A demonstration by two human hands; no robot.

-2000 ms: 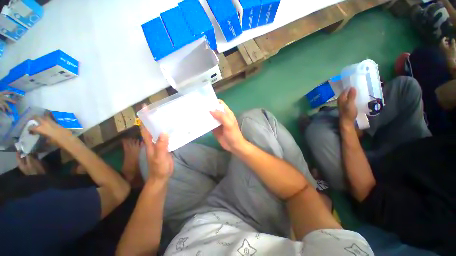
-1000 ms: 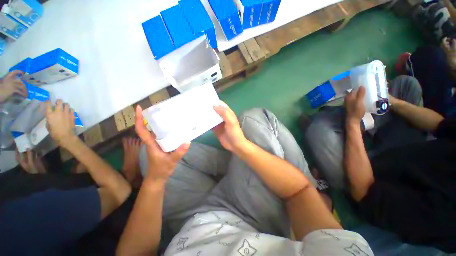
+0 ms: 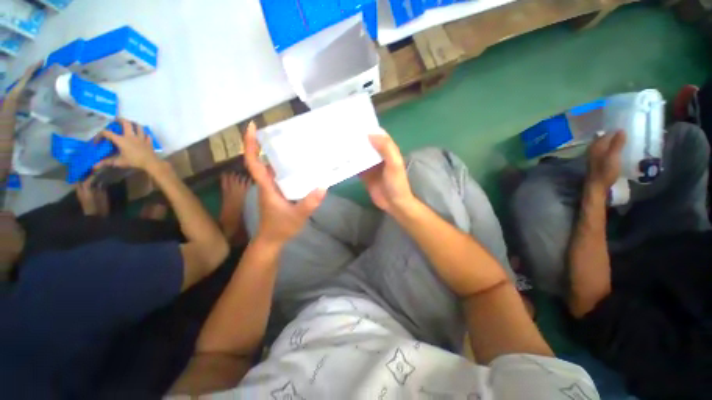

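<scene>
A plain white inner box or sleeve [image 3: 320, 147] is held flat above my lap, its broad pale face towards me. My left hand [image 3: 277, 195] grips its left end, with fingers at the far left side and the thumb at the near edge. My right hand [image 3: 390, 176] holds its right end. An open carton [image 3: 332, 64] with a pale inside stands just beyond it at the table edge, its mouth towards me. Whether the white box touches the carton is unclear.
Blue cartons [image 3: 316, 17] stand in a row behind the open one. On the left a person's hand [image 3: 133, 147] handles a blue carton near other cartons [image 3: 119, 55]. On the right another person holds a clear tray [image 3: 634, 129] beside a blue box [image 3: 546, 137]. The pallet edge [image 3: 437, 47] crosses ahead.
The view has shifted, so the table things sit higher and further right. My hands keep hold of the white box. The left neighbour's hand now handles a blue carton.
</scene>
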